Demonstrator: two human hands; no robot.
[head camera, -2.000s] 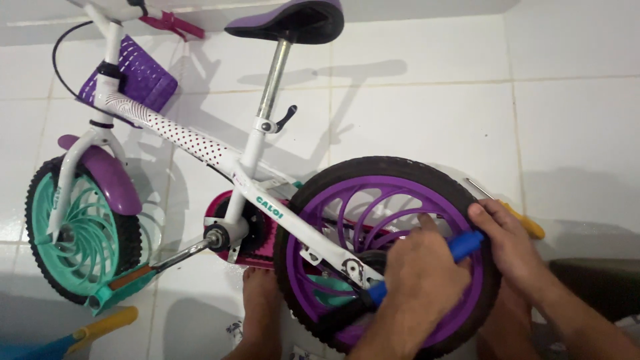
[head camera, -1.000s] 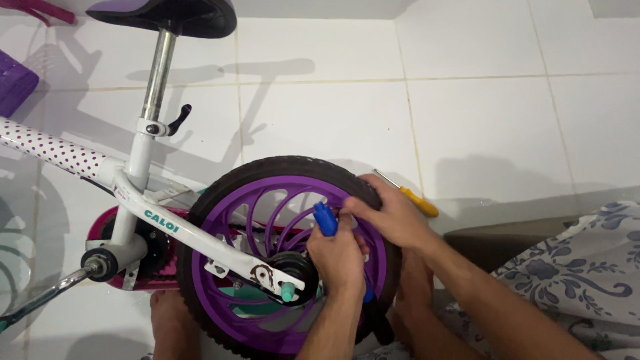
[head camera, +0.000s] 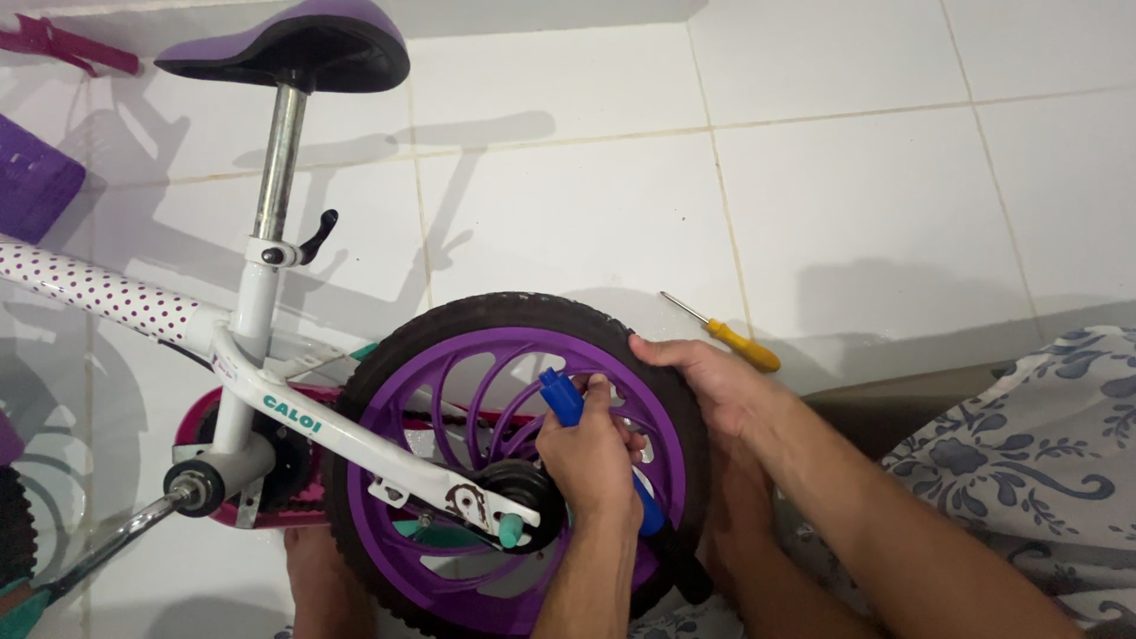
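A white child's bicycle frame (head camera: 342, 430) carries a rear wheel with a purple rim (head camera: 674, 444) and black tyre (head camera: 524, 311). My left hand (head camera: 593, 461) is closed round a blue and black cylindrical tool (head camera: 566, 399), lying slantwise over the wheel; its exact kind cannot be told. The tool's blue end sticks out above the fist, and its black end (head camera: 688, 572) reaches past the tyre's lower right. My right hand (head camera: 710, 377) grips the tyre's upper right edge, thumb on top, its other fingers partly hidden. A teal cap (head camera: 510, 530) covers the axle end.
A yellow-handled screwdriver (head camera: 744, 344) lies on the white tiles above my right hand. The purple saddle (head camera: 355, 35) rises at upper left, the crank arm (head camera: 115, 546) at lower left. A purple basket (head camera: 35, 177) shows at the left edge, patterned fabric (head camera: 1003, 461) at right.
The blue tool has turned from a slant rising to the right to one rising to the left, still in my left hand. My right hand remains at the tyre. The view has shifted right.
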